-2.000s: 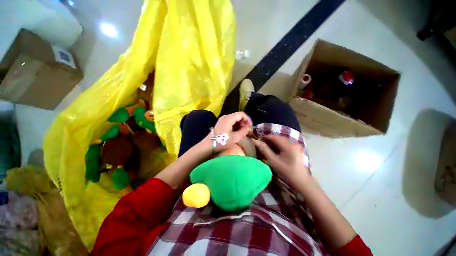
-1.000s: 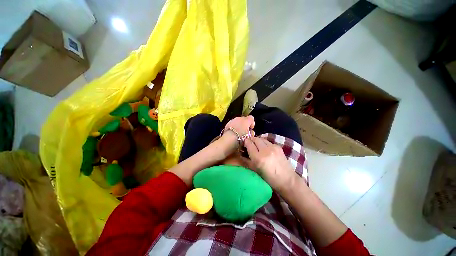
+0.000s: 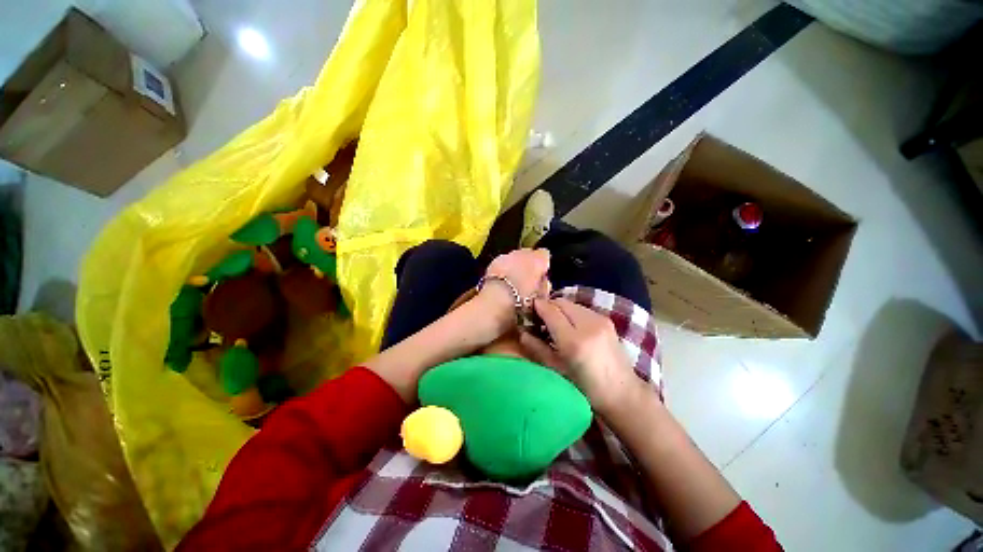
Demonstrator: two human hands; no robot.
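Observation:
A plush toy lies on my lap, its green pointed part (image 3: pixel 507 415) towards me and a yellow pompom (image 3: pixel 432 433) at its left. Only a little of its orange part shows beyond the green, and my hands cover most of the far end. My left hand (image 3: pixel 516 289) is closed on the far end of the toy. My right hand (image 3: pixel 577 340) is close beside it, fingertips pinched together at the same spot. A needle or thread is too small to make out.
A yellow plastic sack (image 3: pixel 431 129) stands open at the left with several green, orange and brown toys (image 3: pixel 243 309) inside. An open carton (image 3: pixel 717 293) with small red-white items stands at the right. Another carton (image 3: pixel 97 119) is at the upper left.
My right hand has come in from the right against my left hand, which has turned slightly. The view has shifted a little. In the last second the hands have hardly moved.

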